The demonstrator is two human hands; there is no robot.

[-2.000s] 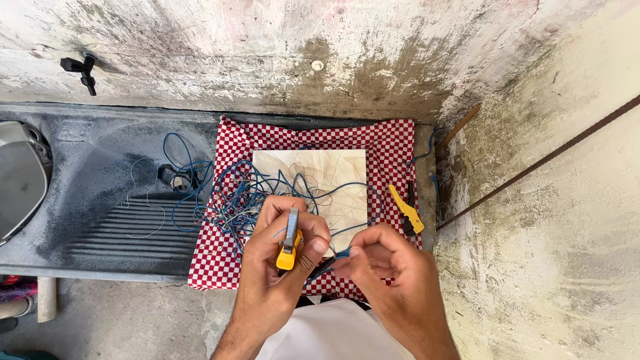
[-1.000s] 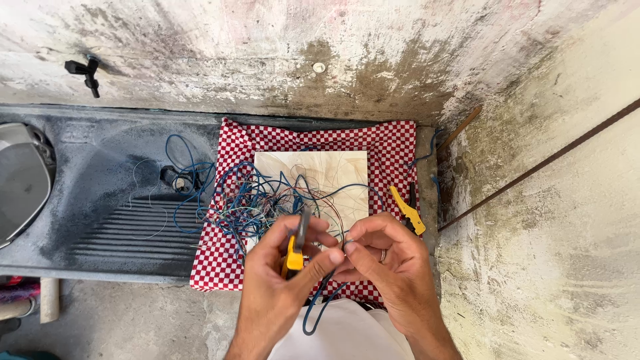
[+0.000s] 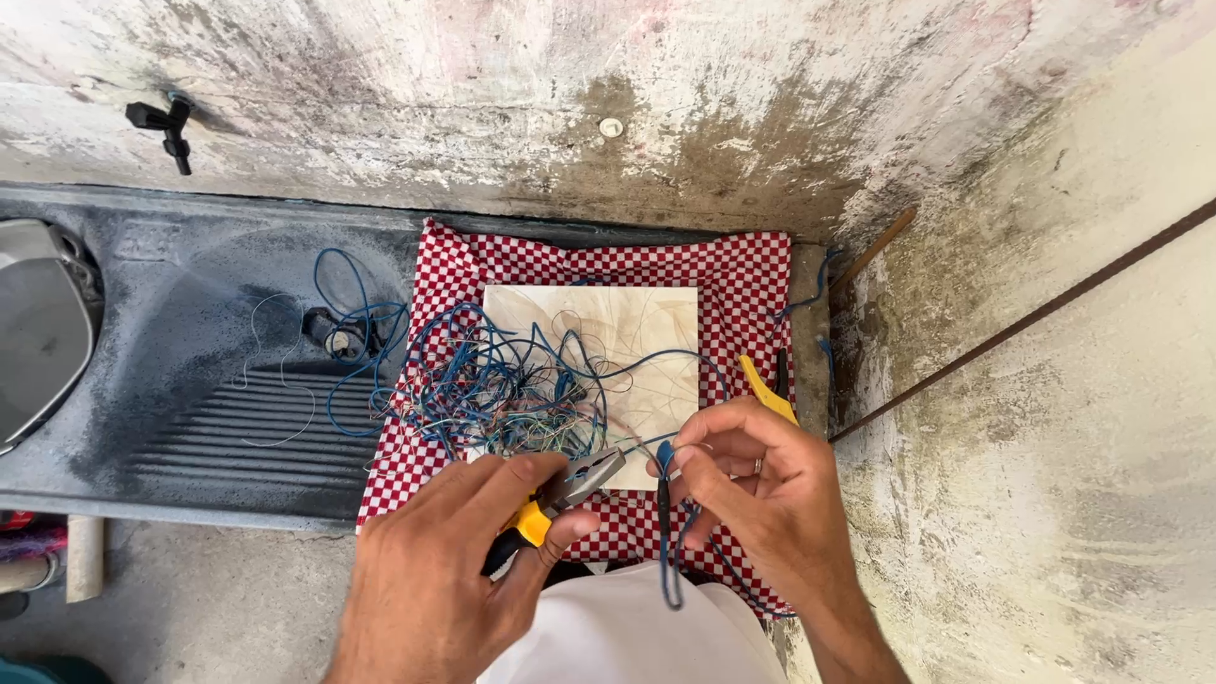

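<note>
My left hand (image 3: 465,541) is closed around combination pliers (image 3: 581,480) with yellow and black handles, their metal jaws pointing up and right. Between the thumb and fingers of my right hand (image 3: 750,475) is a blue cable (image 3: 665,454); a dark section and a loop of it hang below. The plier jaws are just left of this cable, and I cannot tell whether they touch a thin wire there. A tangle of blue cable and thin coloured wires (image 3: 513,389) spreads over a marbled tile (image 3: 646,323) and a red-and-white checkered cloth (image 3: 750,256).
Beyond my right hand lies a yellow tool (image 3: 765,388), partly hidden. At left are a ribbed grey washing sink (image 3: 256,446) and a grey basin (image 3: 38,323). A black tap (image 3: 171,128) juts from the stained wall. A wooden stick (image 3: 872,249) leans in the right corner.
The pliers, upright in my left hand before, now tilt with their jaws toward the cable at my right hand. My left hand has moved apart from my right hand.
</note>
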